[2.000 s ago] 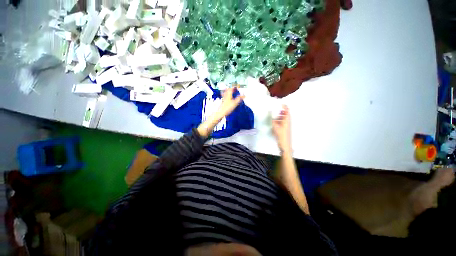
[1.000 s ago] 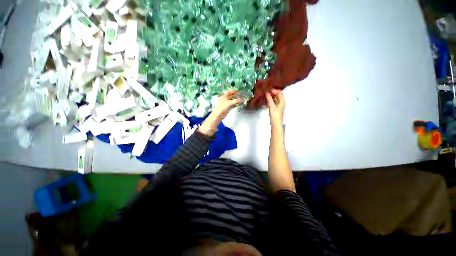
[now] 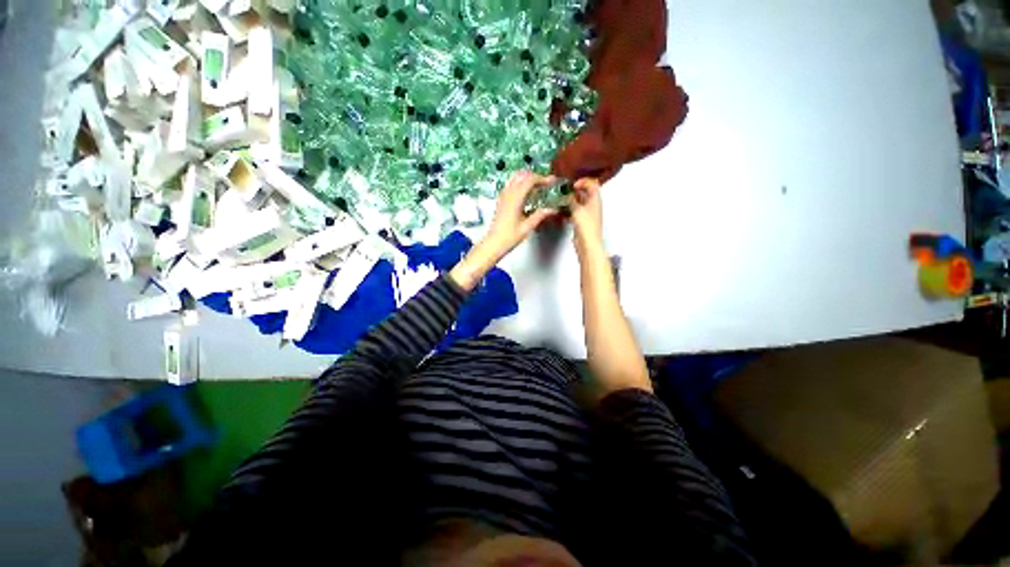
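My left hand (image 3: 518, 210) holds a small clear greenish bottle (image 3: 545, 197) in front of the bottle pile. My right hand (image 3: 586, 199) is at the bottle's dark-tipped right end, fingers closed on it. The glittering green pile of bottles (image 3: 432, 100) lies beyond my hands. The red-brown cloth (image 3: 637, 105) edges the pile on the right. White-green unit cartons (image 3: 249, 227) lie in a loose heap on the left. Narrow white leaflets (image 3: 412, 277) lie on the blue cloth (image 3: 354, 316), partly behind my left sleeve.
The white table (image 3: 797, 255) has a curved front edge. An orange-yellow and blue tape dispenser (image 3: 940, 266) stands near its right end. One carton (image 3: 179, 354) lies at the front edge on the left. A blue stool (image 3: 144, 434) and a brown carton (image 3: 886, 443) are below the table.
My hands have come together at the bottle; my right hand has moved left from the cloth. The view has shifted, so the table contents appear farther left than two seconds ago.
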